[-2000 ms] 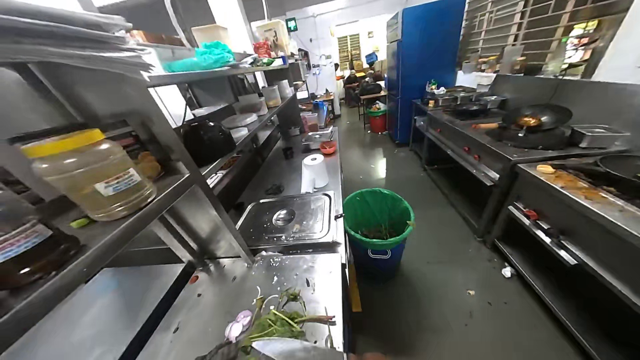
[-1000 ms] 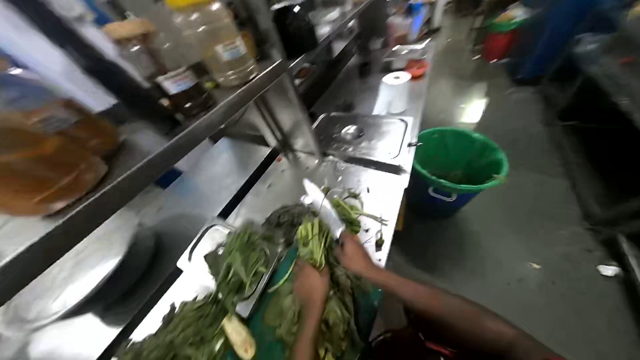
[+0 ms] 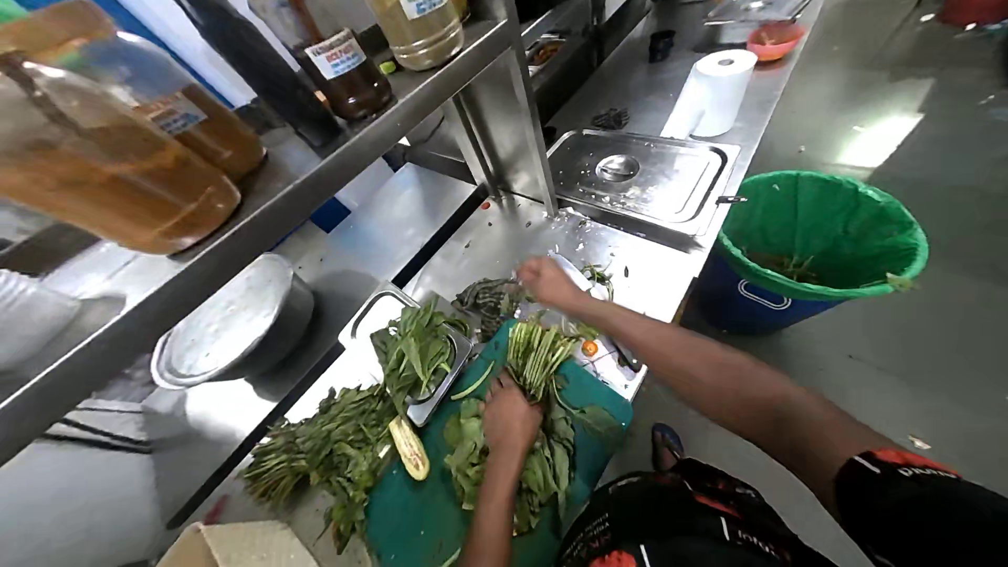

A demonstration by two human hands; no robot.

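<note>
My left hand (image 3: 512, 413) grips a bunch of leafy greens (image 3: 539, 358) by its stems on a green cutting board (image 3: 417, 516). My right hand (image 3: 547, 282), its fingers curled, is beyond the board beside a dark striped cloth (image 3: 484, 303); whether it holds anything is unclear. Under my right forearm lies a knife, its blade (image 3: 571, 272) pointing away and its dark handle toward me. A small orange-red tomato (image 3: 589, 347) sits near it. Left of the board, a steel pan (image 3: 429, 403) holds cut leaves (image 3: 417, 346). More greens (image 3: 323, 457) and a pale, cut vegetable piece (image 3: 409, 449) lie nearby.
A lidded steel tray (image 3: 646, 177) and a paper roll (image 3: 723, 90) stand farther along the counter. A bin with a green liner (image 3: 827, 236) is at the right. Jars stand on a steel shelf (image 3: 339, 173) at the left, above a large metal pot (image 3: 236, 323). A cardboard box (image 3: 236, 545) is at the bottom.
One second ago my right hand held the knife; now the knife lies on the counter and that hand is farther forward. My left hand stays on the greens.
</note>
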